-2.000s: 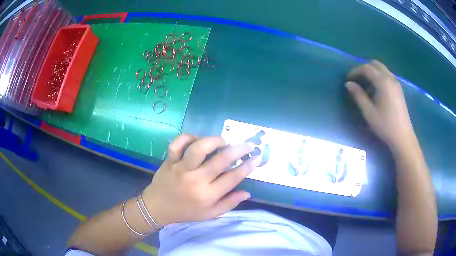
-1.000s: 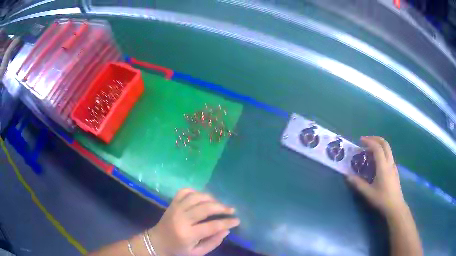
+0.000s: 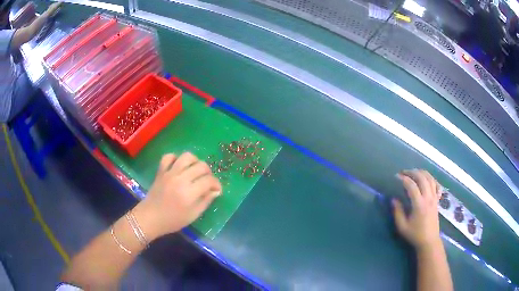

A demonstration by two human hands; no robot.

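Copper rings (image 3: 242, 150) lie loose in a pile on the green mat (image 3: 213, 213). My left hand (image 3: 185, 190) is over the mat, just left of and nearer than the pile. Its fingers are curled and blurred; whether a ring is between them cannot be told. A silver metal plate with three round seats (image 3: 460, 216) lies at the far right, across the blue tape line. My right hand (image 3: 418, 204) is beside its left end and hides part of it. Its thumb and fingers are apart, with nothing seen between them.
A red bin (image 3: 136, 139) full of copper rings stands on the mat's left part, beside stacked clear trays (image 3: 102, 65). Metal rails (image 3: 364, 108) run behind the belt. More plates (image 3: 435, 37) lie on a perforated surface at the far right. A person's arm (image 3: 34, 25) shows top left.
The plate has moved from in front of me to the far right, across the blue tape; my right hand has let go of it. My left hand has moved left and up over the mat. The view has shifted.
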